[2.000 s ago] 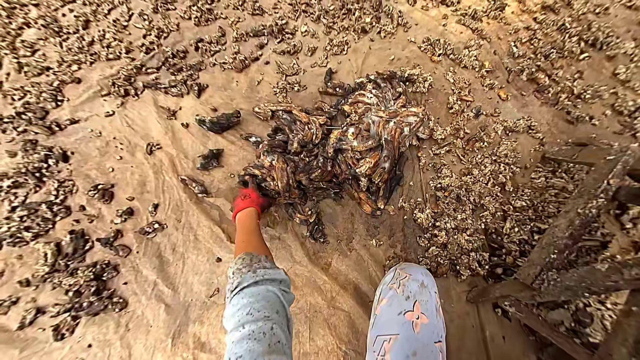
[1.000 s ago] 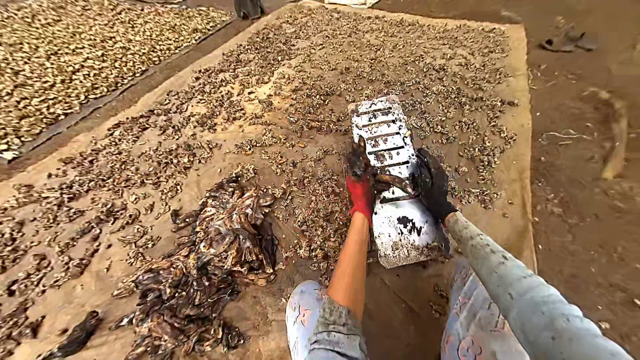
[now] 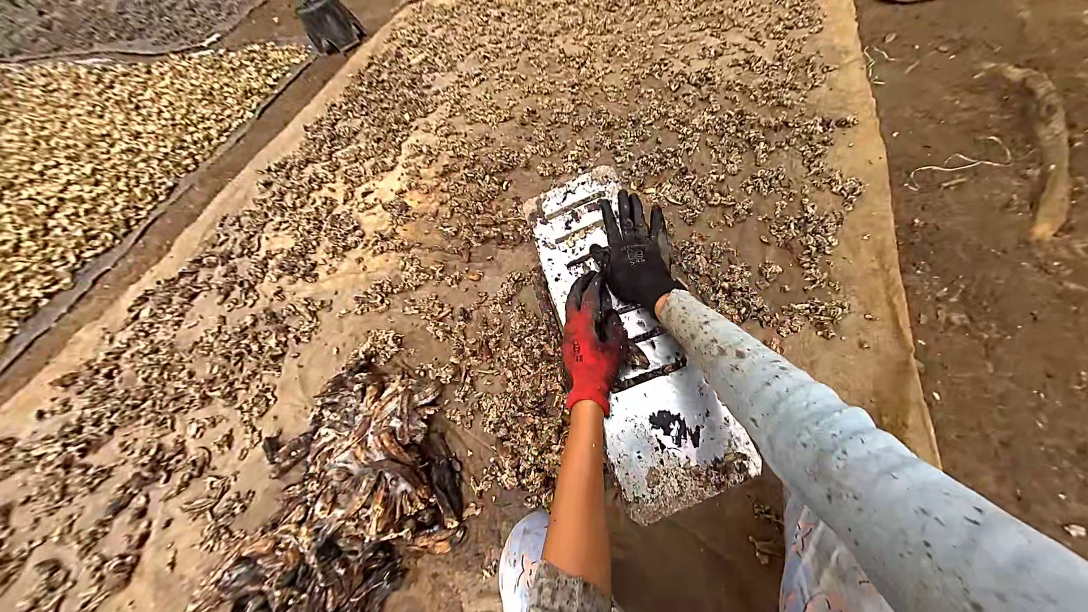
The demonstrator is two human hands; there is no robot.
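A white slotted board (image 3: 671, 425), smeared with dark residue, lies on a brown cloth between my legs. Over its middle is my left hand (image 3: 595, 344) in a red and black glove, with a dark, wet strip of plant-like material (image 3: 633, 357) by its palm; how firmly it is held is hidden. My right hand (image 3: 636, 259), in a black glove, rests palm down on the upper slots, fingers extended, close beside the left fingertips. A heap of dark brown, glossy strips (image 3: 382, 459) lies on the cloth to the left of the board.
Small shredded pieces (image 3: 510, 119) are scattered widely over the cloth (image 3: 867, 255). Pale pieces (image 3: 127, 153) cover another sheet at the left. A dark bucket-like container (image 3: 330, 25) stands at the upper left. Bare soil with a curved piece of wood (image 3: 1050, 153) borders the cloth at the right.
Two seconds ago my left hand was at the heap; it is now over the board. My right hand has moved from the board's right edge onto its upper slots. The view has shifted.
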